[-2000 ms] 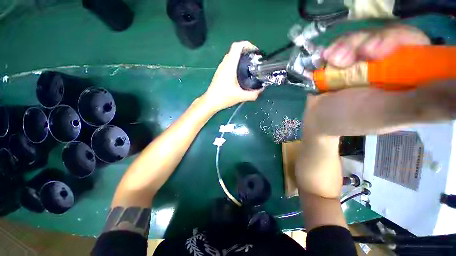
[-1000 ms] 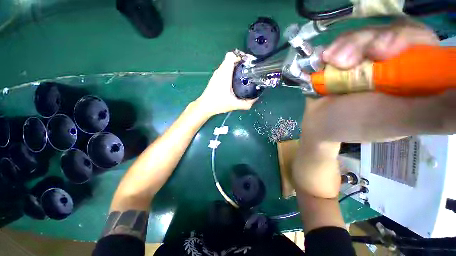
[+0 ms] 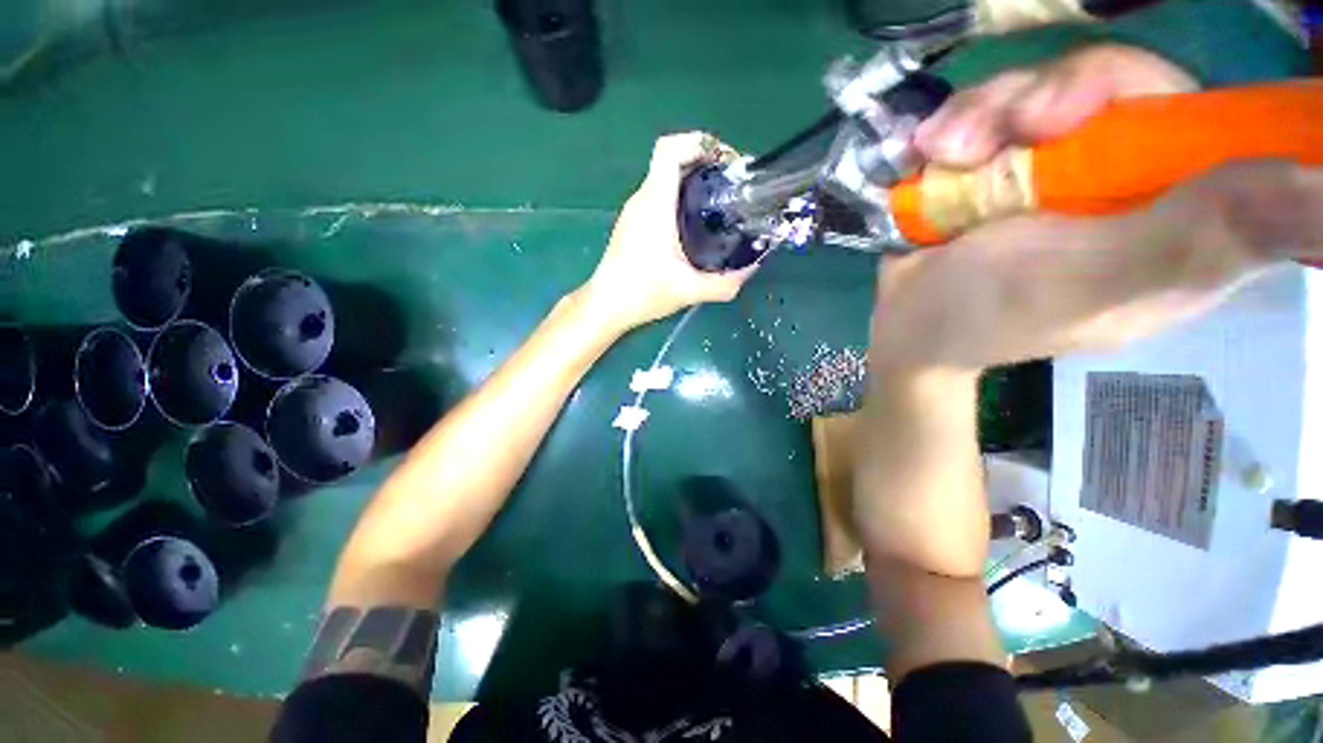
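Observation:
My left hand (image 3: pixel 656 240) holds a black plastic housing (image 3: pixel 714 218) above the green mat, its fingers around the side. My right hand (image 3: pixel 1037 124) grips the orange electric screwdriver (image 3: pixel 1146 153) near the tan tape. The silver screwdriver nose (image 3: pixel 856 167) points left, with its tip at the face of the held housing. Whether the tip touches the housing I cannot tell. Tiny screws (image 3: pixel 827 380) lie scattered on the mat below the nose.
Several black housings (image 3: pixel 319 427) stand at the left. Another housing (image 3: pixel 551 51) is at the top, and more are near my body (image 3: pixel 728 552). A pale tube (image 3: pixel 628 479) curves on the mat. Cardboard (image 3: pixel 837 494) lies beside the screws. The white feeder (image 3: pixel 1233 479) is at the right.
The dark housing beyond my left hand has gone from its spot in view. The view has shifted slightly. The screwdriver's rear end has tilted upward in the picture. Both hands keep their holds.

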